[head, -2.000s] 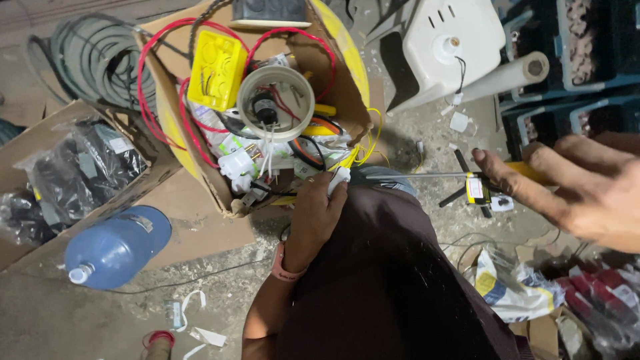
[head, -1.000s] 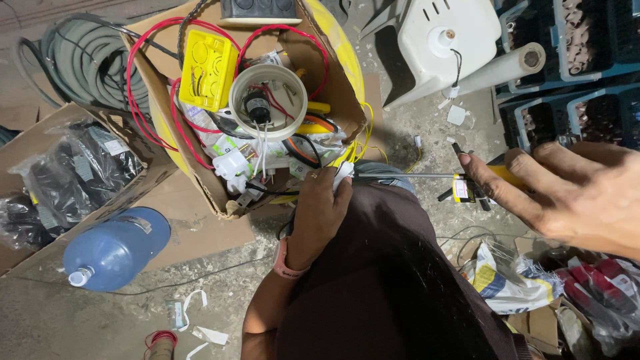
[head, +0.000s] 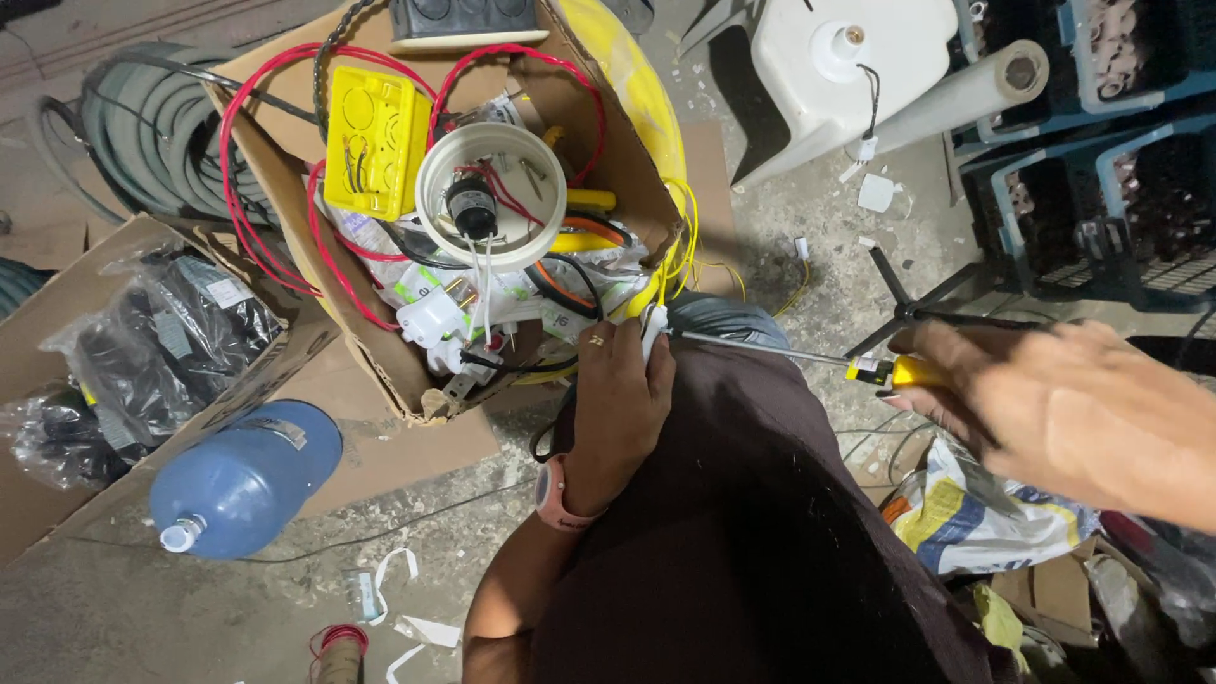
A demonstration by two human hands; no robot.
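Note:
My left hand (head: pixel 622 399) grips a small white plastic fitting (head: pixel 654 331) at the near edge of a cardboard box. A screwdriver (head: pixel 760 348) lies level across my lap, its tip at the fitting, its yellow and black handle in my right hand (head: pixel 1007 408), which is slightly blurred. The exact contact at the tip is too small to tell. Beside my left hand, the open box (head: pixel 380 356) holds a yellow electrical box (head: pixel 377 142), a round white cup (head: pixel 440 157) with screws and a black part, white plugs (head: pixel 429 316) and red wire (head: pixel 228 180).
A blue water jug (head: pixel 247 480) lies at the lower left, near a box of plastic-wrapped black parts (head: pixel 142 351). Coiled grey hose (head: pixel 142 142) is at the upper left. To the right are a white plastic item (head: pixel 807 85), blue crates (head: pixel 1054 223), a black-legged stand (head: pixel 907 309) and a printed sack (head: pixel 978 513).
The fingers of my right hand have shifted on the screwdriver and now curl around its handle. My left hand stays on the white fitting.

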